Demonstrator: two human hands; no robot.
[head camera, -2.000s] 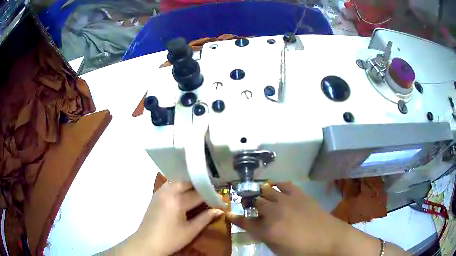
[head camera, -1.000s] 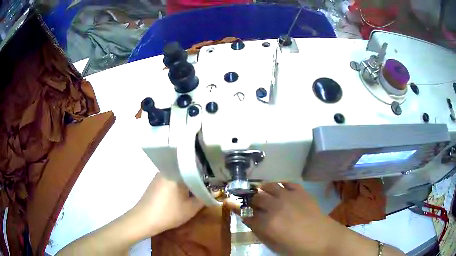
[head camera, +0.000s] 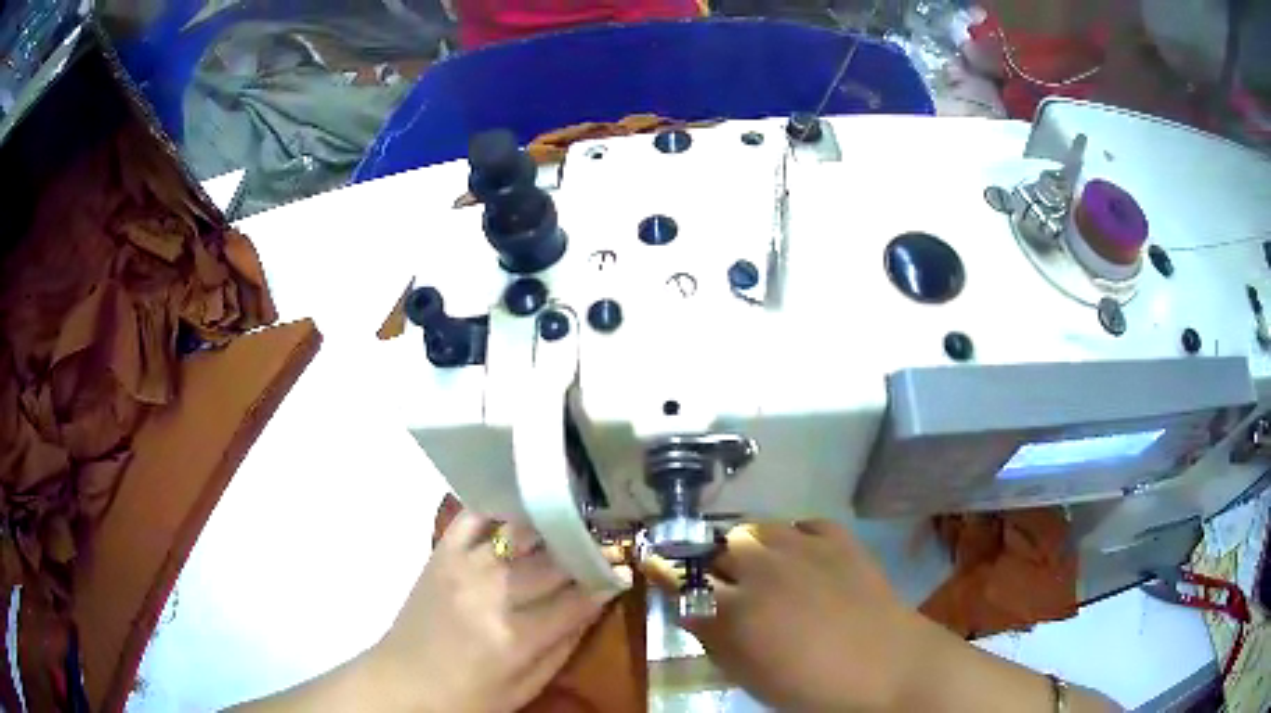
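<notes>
A rust-brown fabric piece (head camera: 609, 666) lies on the machine bed below the needle area, running down to the bottom edge. My left hand (head camera: 488, 613) presses on it from the left, fingers bent towards the needle area; a ring shows on one finger. My right hand (head camera: 788, 606) is right of the needle area, its fingertips partly hidden behind the tension dial (head camera: 683, 536). The needle and presser foot are mostly hidden by the white machine head (head camera: 725, 362) and its curved guard (head camera: 547, 460). Whether the right fingers pinch cloth cannot be seen.
A crumpled rust-brown heap (head camera: 84, 320) and a flat-edged brown stack (head camera: 195, 481) are at the left. Brown pieces (head camera: 1006, 568) lie right of my right hand. A grey control panel (head camera: 1059, 432) juts from the head. Red-handled snips (head camera: 1213, 595) lie at the far right.
My left hand has moved back over the brown piece, covering more of it than a second ago, and its ring now shows. My right hand has stayed nearly in place. The view has shifted slightly.
</notes>
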